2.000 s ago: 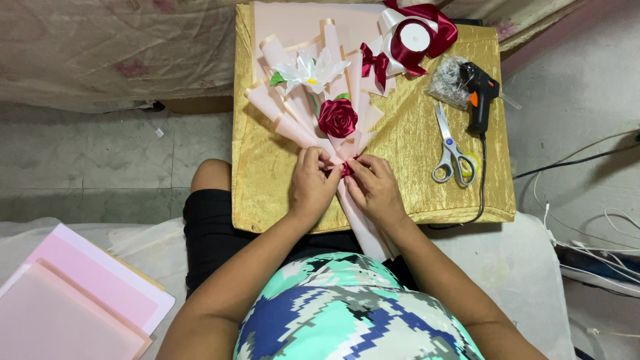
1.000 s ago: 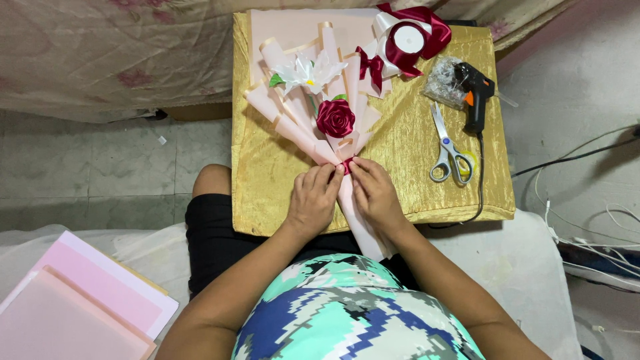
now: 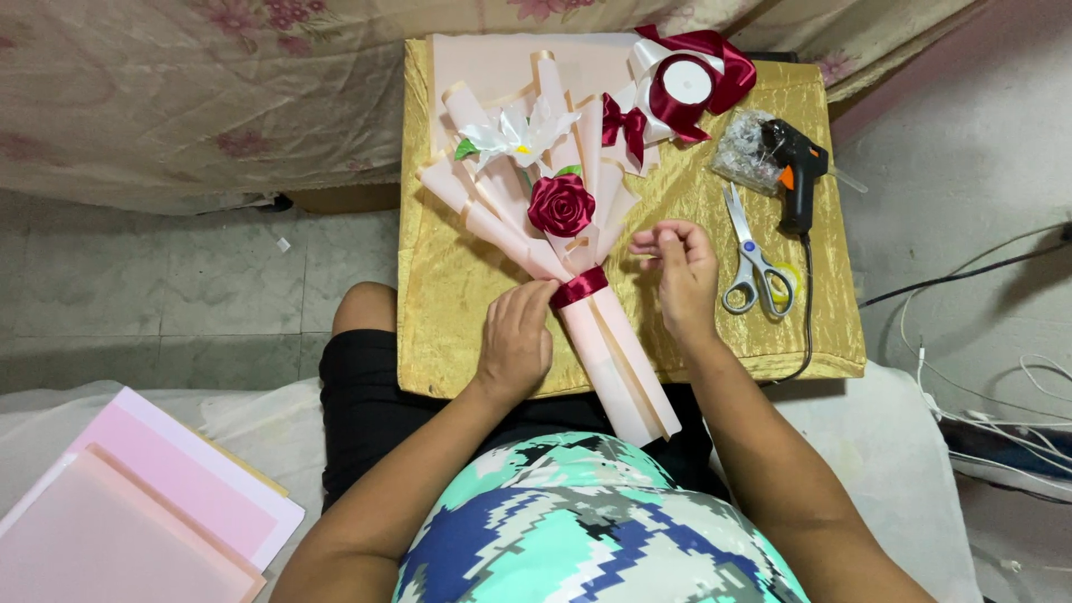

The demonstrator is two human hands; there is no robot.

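Note:
A bouquet wrapped in pale pink paper [image 3: 615, 360] lies slanted on the gold cloth-covered table, its lower end over my lap. A dark red satin ribbon band [image 3: 579, 287] circles its narrow part. Above the band are a red ribbon rose [image 3: 562, 204] and a white ribbon flower [image 3: 521, 136]. The fingertips of my left hand [image 3: 517, 339] rest at the band's left end; whether they pinch it is unclear. My right hand [image 3: 682, 272] is raised to the right of the bouquet, fingers curled but apart, holding nothing visible. A red satin bow [image 3: 623, 127] lies beyond it.
Scissors [image 3: 756, 260] lie right of my right hand, over a yellow tape roll [image 3: 785, 283]. Behind them are a black glue gun [image 3: 800, 172] with its cord and a clear plastic bag [image 3: 748, 151]. A red ribbon spool [image 3: 682, 88] is at the back. Paper sheets [image 3: 180, 477] lie at left.
My right hand has left the band and moved right, away from the bouquet. My left hand has shifted slightly left and down, uncovering the red band that both hands partly covered before.

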